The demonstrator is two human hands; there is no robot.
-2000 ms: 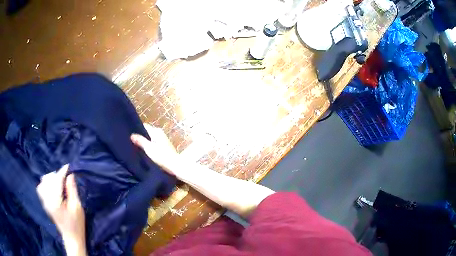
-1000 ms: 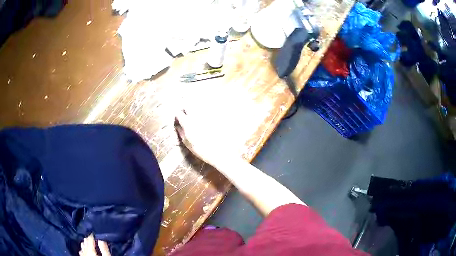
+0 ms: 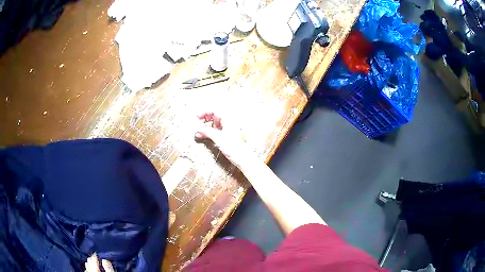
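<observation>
The navy garment (image 3: 101,180) lies on the wooden table at the lower left, its matte shell curving around shiny, wrinkled lining (image 3: 114,239). My left hand (image 3: 99,264) is cut off by the bottom edge; only its fingertips show, resting on the lining. My right hand (image 3: 214,135) is over the table, away from the garment, washed out by glare. Its fingertips look reddish; whether it holds anything is unclear. Thread snips (image 3: 206,82) lie on the table just beyond it.
White cloth (image 3: 143,48), a small bottle (image 3: 219,52) and a dark-handled tool (image 3: 302,50) lie on the table's far part. A blue crate (image 3: 367,109) with blue and red bags stands on the floor at right. Dark garments (image 3: 441,212) hang at lower right.
My right hand has left the garment's edge and moved out over the table towards the snips. My left hand now shows only fingertips at the bottom edge. The view has shifted.
</observation>
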